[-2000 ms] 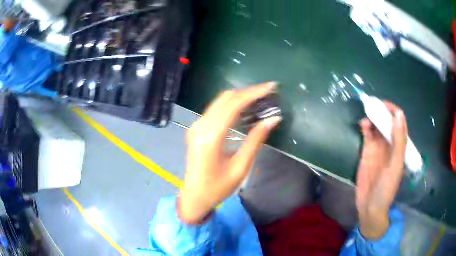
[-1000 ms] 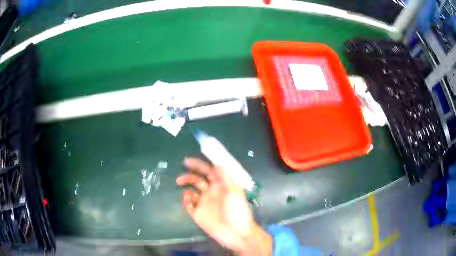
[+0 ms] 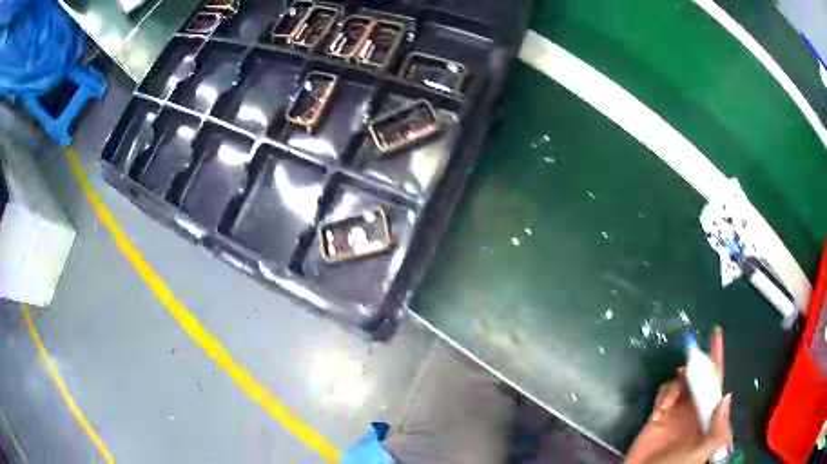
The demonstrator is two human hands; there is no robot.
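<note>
My right hand [image 3: 686, 420], cut off by the bottom edge at the lower right, holds a white dispensing syringe [image 3: 704, 385] with its blue-hubbed tip pointing up over the green bench. My left hand is not in view; only a bit of blue sleeve [image 3: 367, 448] shows at the bottom edge. A black blister tray [image 3: 272, 192] fills the upper left. Several small housings with gold-coloured rims lie in its pockets, one [image 3: 355, 236] in the near pocket and another [image 3: 404, 126] tilted farther back. Several front pockets hold nothing.
The green bench [image 3: 544, 263] has whitish flakes. A crumpled wipe [image 3: 725, 231] and a spare syringe [image 3: 769, 292] lie near the pale rail [image 3: 635, 118]. A red tray [image 3: 802, 399] is at the right edge. A blue stool [image 3: 68, 98] and white box [image 3: 36, 254] stand at left.
The view has swung left to the blister tray. My left hand held a dark housing two seconds ago and is now out of the picture. My right hand still holds the syringe.
</note>
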